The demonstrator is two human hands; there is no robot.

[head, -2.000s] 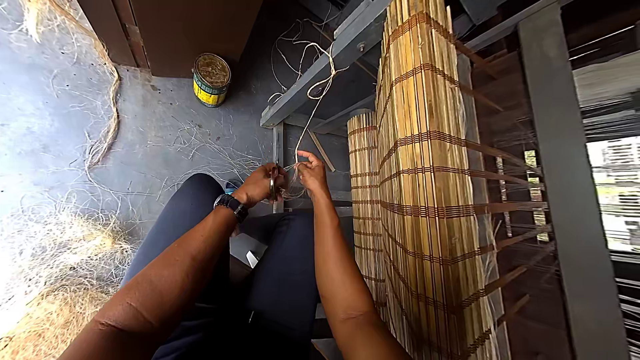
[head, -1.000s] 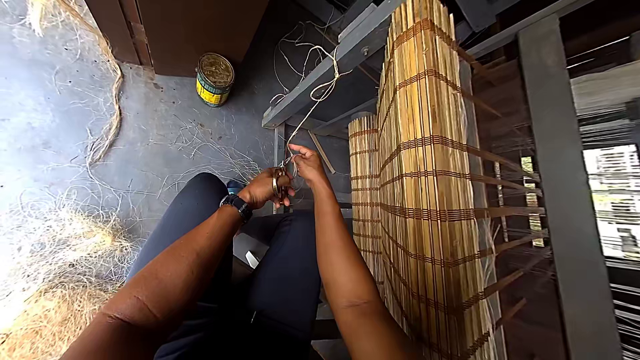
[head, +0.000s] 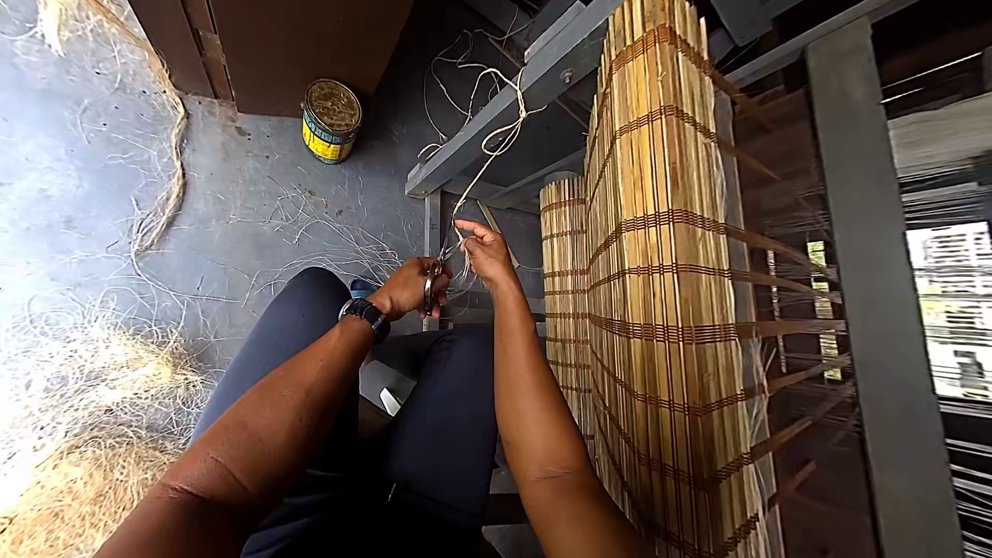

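My left hand (head: 411,288), with a dark wristwatch above it on the wrist, is closed around a pair of metal scissors (head: 431,288) whose blades point up toward the cord. Between the thumb and fingers of my right hand (head: 487,252) is a pale fibre cord (head: 474,182). The cord runs up from there to a knotted, looped part near the grey frame. Loose fibre ends hang between my two hands. Just right of my right forearm stands a woven slat mat (head: 659,256), bound with brown thread bands.
A grey loom frame (head: 504,112) crosses behind the cord, and brown warp bundles (head: 783,329) stretch right to an upright post (head: 876,271). A rusty-topped tin (head: 331,120) stands on the floor beside a brown cabinet (head: 310,46). Tangled fibre (head: 101,411) lies at left.
Two seconds ago my hands were side by side with the scissors hardly visible; now the scissors show upright in my left hand, at the cord by my right fingers.
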